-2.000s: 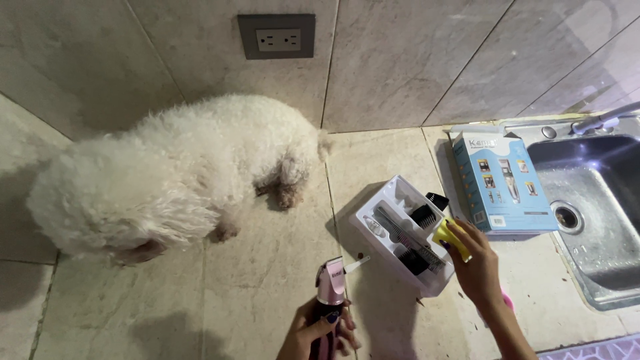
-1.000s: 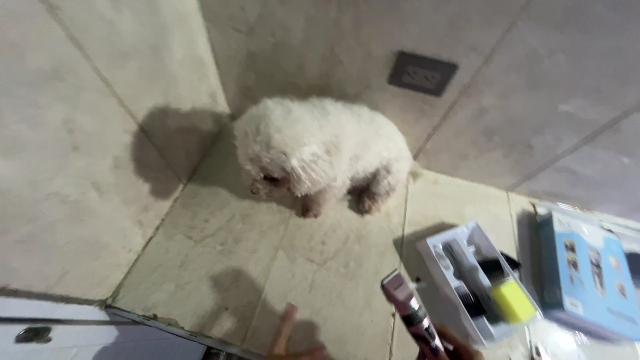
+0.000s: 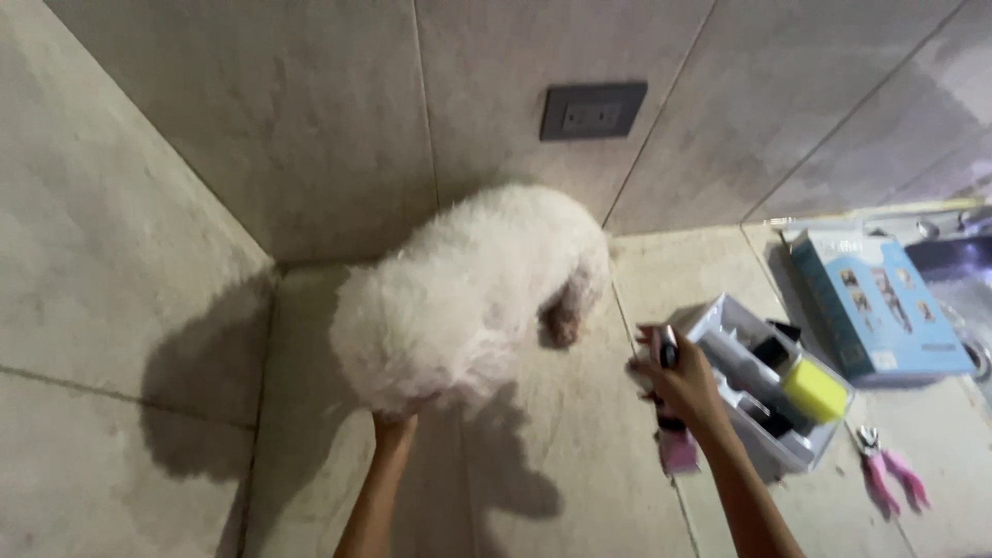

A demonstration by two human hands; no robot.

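Note:
A white curly-haired dog (image 3: pixel 480 287) stands on the tiled counter against the wall, its head lowered to the left. My left hand (image 3: pixel 395 426) reaches under the dog's muzzle; its fingers are hidden by the fur. Right of the dog, my right hand (image 3: pixel 678 376) is on the pink and dark hair clipper (image 3: pixel 678 449), whose pink end points down toward the counter edge. Beside that hand is a white plastic tray (image 3: pixel 821 446) with dark guide combs (image 3: pixel 771 353) and a yellow sponge-like block (image 3: pixel 814 390).
A blue and white clipper box (image 3: pixel 891 310) lies right of the tray, near a metal sink (image 3: pixel 961 263). Pink-handled nail clippers (image 3: pixel 891 473) lie on the counter at the lower right. A dark wall outlet (image 3: pixel 593 111) is above the dog.
The clipper has passed from my left hand to my right. The yellow block, in my right hand two seconds ago, lies in the tray. My left hand has moved to the dog's muzzle.

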